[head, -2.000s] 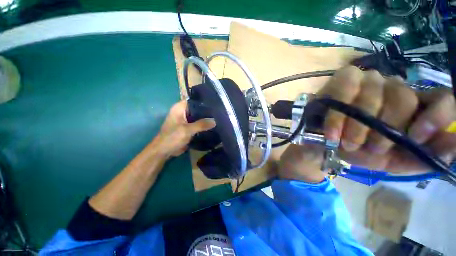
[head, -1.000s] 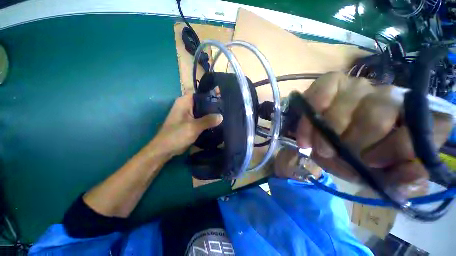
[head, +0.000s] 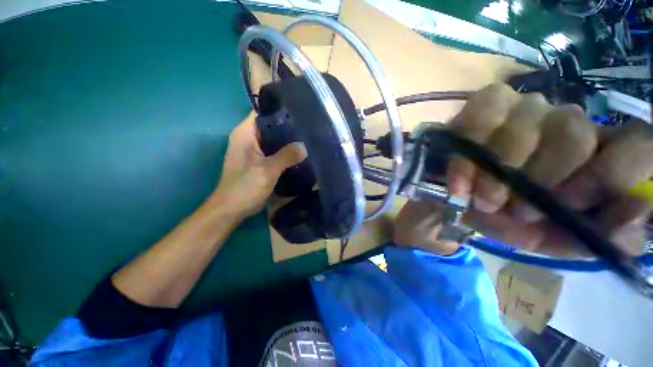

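Observation:
A black headset (head: pixel 326 136) with two silver headband tubes is held over tan cardboard. My left hand (head: pixel 250 168) grips an ear cup from the left, thumb on top. My right hand (head: pixel 544 158) is closed around the electric screwdriver (head: pixel 429 154), which points left at the headset's right side, between the tubes. A slim silver air cylinder (head: pixel 426 190) runs beside the barrel. The tip is partly hidden by the tubes, so contact cannot be told. A black hose (head: pixel 530 190) crosses over my right hand and a blue air hose (head: pixel 530 256) runs below it.
Tan cardboard sheets (head: pixel 437 68) lie on the green work surface (head: pixel 107 122). A pale rail (head: pixel 451 32) runs behind them. Black headsets and cables (head: pixel 566 72) are at the upper right. A cardboard box (head: pixel 528 294) is at the lower right.
Since one second ago the headset and my left hand have moved slightly left and up in view, and the headset has tilted. The black hose now lies straighter across my right hand. Both grips are kept.

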